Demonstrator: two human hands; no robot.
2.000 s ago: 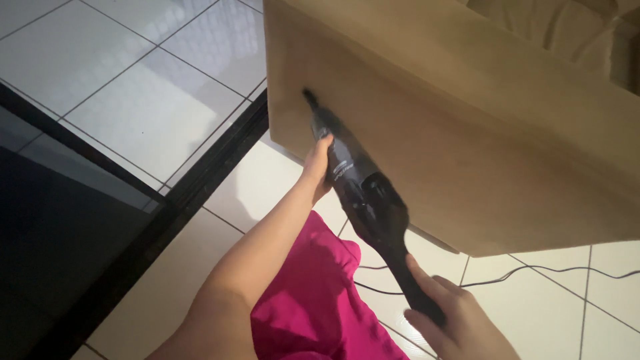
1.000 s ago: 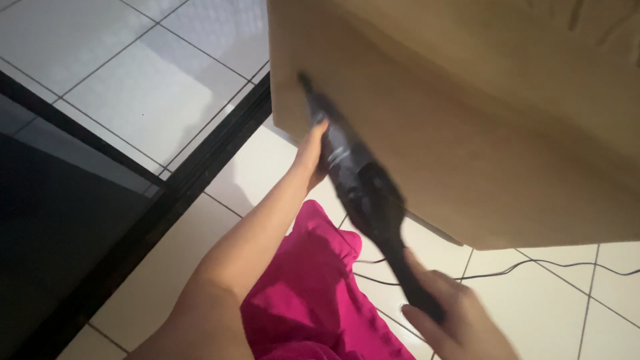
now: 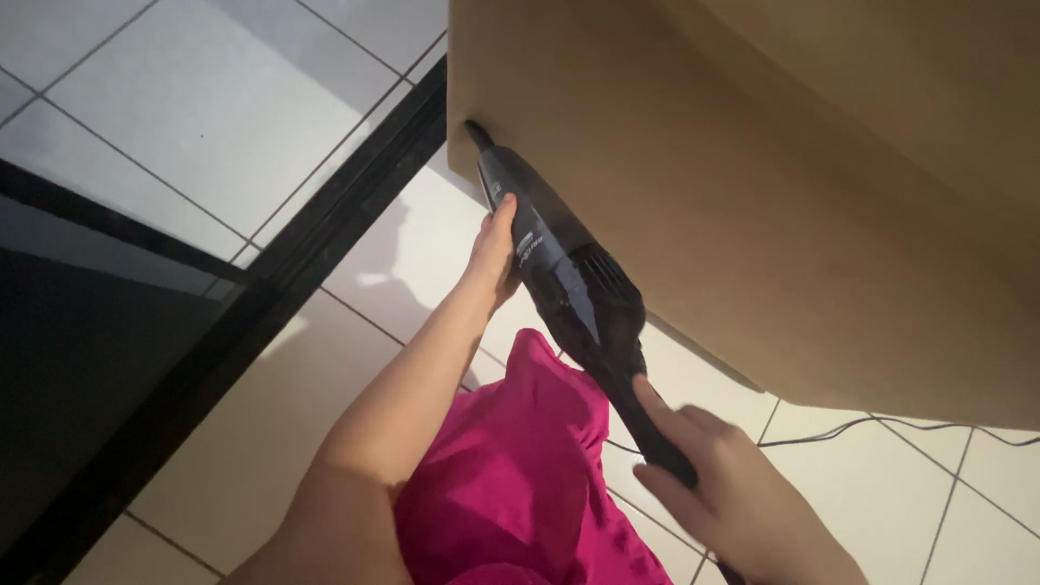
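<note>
A black handheld vacuum cleaner (image 3: 569, 268) runs diagonally across the middle of the head view. Its narrow nozzle (image 3: 479, 136) touches or nearly touches the side of a brown upholstered sofa (image 3: 731, 211), close to the left corner. Around the vacuum's front body, on its left side, is my left hand (image 3: 497, 248), the thumb lying on top and the other fingers mostly hidden beneath. My right hand (image 3: 715, 479) grips the rear handle. Writing shows on the vacuum's body.
A thin dark cable (image 3: 821, 435) lies on the white tiled floor (image 3: 902, 504) below the sofa. Along the left runs a black door track (image 3: 325, 219), with a dark glass panel (image 3: 89, 349) beside it. Pink clothing (image 3: 520, 479) hangs between my arms.
Both hands keep their hold on the vacuum. Its nozzle stays near the sofa's left corner and sits somewhat lower on the side panel than before.
</note>
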